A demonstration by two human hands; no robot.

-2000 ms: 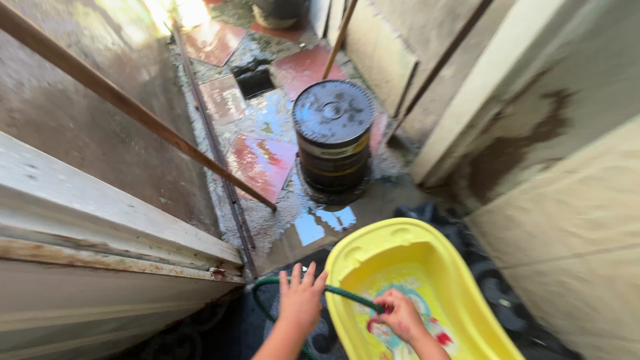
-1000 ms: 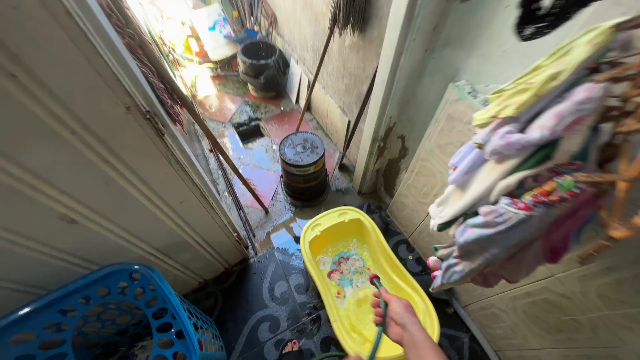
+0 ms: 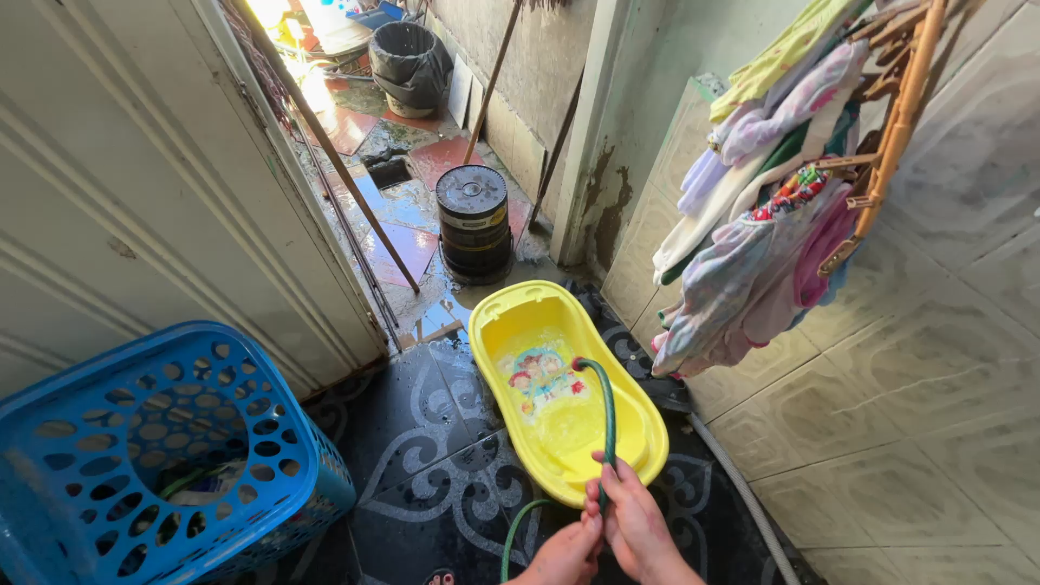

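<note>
A yellow plastic baby bathtub (image 3: 520, 439) with a cartoon picture on its bottom stands on the dark floor, some water in it. A green garden hose (image 3: 608, 406) arches over the tub's near end, its red tip above the picture. My right hand (image 3: 638, 516) grips the hose at the tub's near rim. Just left of it, my left hand (image 3: 569, 548) closes around the hose too, its fingers partly hidden. From there the hose loops down to the left.
A blue plastic laundry basket (image 3: 284, 439) stands at left beside a metal door (image 3: 162, 162). Clothes (image 3: 731, 268) hang from an orange hanger (image 3: 894, 138) at right. Past the doorway are a black bucket (image 3: 474, 236), leaning wooden poles (image 3: 349, 171), a lined bin (image 3: 410, 69) and wet tiles.
My left hand, spread over the hose two seconds ago, now holds it beside my right hand. My right hand has moved back from the hose's red tip. The view has swung wider.
</note>
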